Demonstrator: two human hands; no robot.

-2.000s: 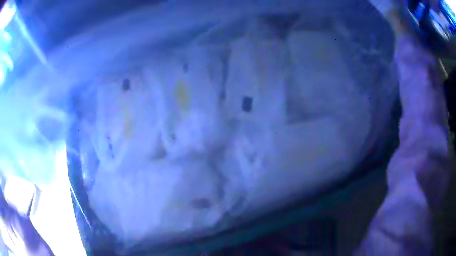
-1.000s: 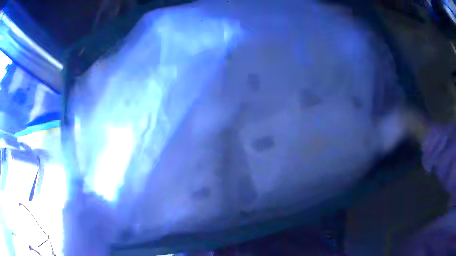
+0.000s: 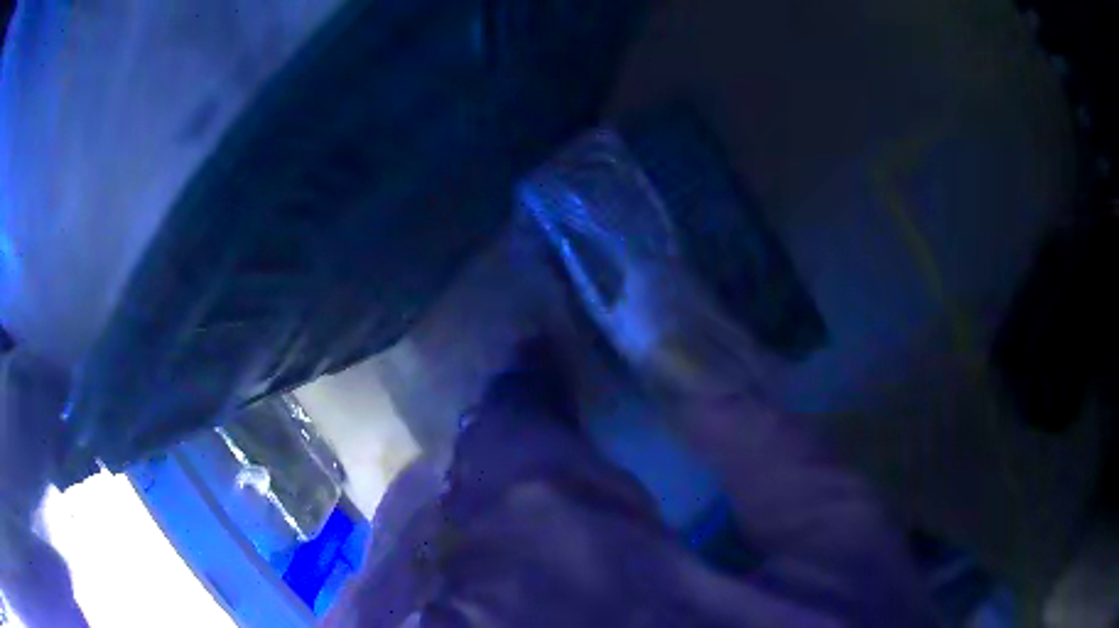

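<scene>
The dark blue-green crate (image 3: 331,184) fills the upper left. It looks tilted, with its ribbed outer wall facing me. Pale wrapped contents (image 3: 135,111) show beyond its rim. A shiny clear plastic piece (image 3: 601,209) lies at centre, beside the crate wall. My right hand (image 3: 675,350) is very blurred just below this plastic. Whether it grips it cannot be told. Purple sleeves fill the bottom centre. A purple shape, probably my left sleeve, is at the left edge; my left hand cannot be made out.
A white and blue bench edge (image 3: 209,528) runs along the lower left. A clear glossy packet (image 3: 282,460) and a bright blue patch (image 3: 325,558) are beside it. A dark slab-like shape (image 3: 736,233) is right of centre. A thin yellow line (image 3: 920,245) crosses the dim right side.
The view has swung, and the crate has moved from the middle to the upper left, showing its outer side. My right hand and sleeve now appear nearer the centre. The shiny plastic has come into view.
</scene>
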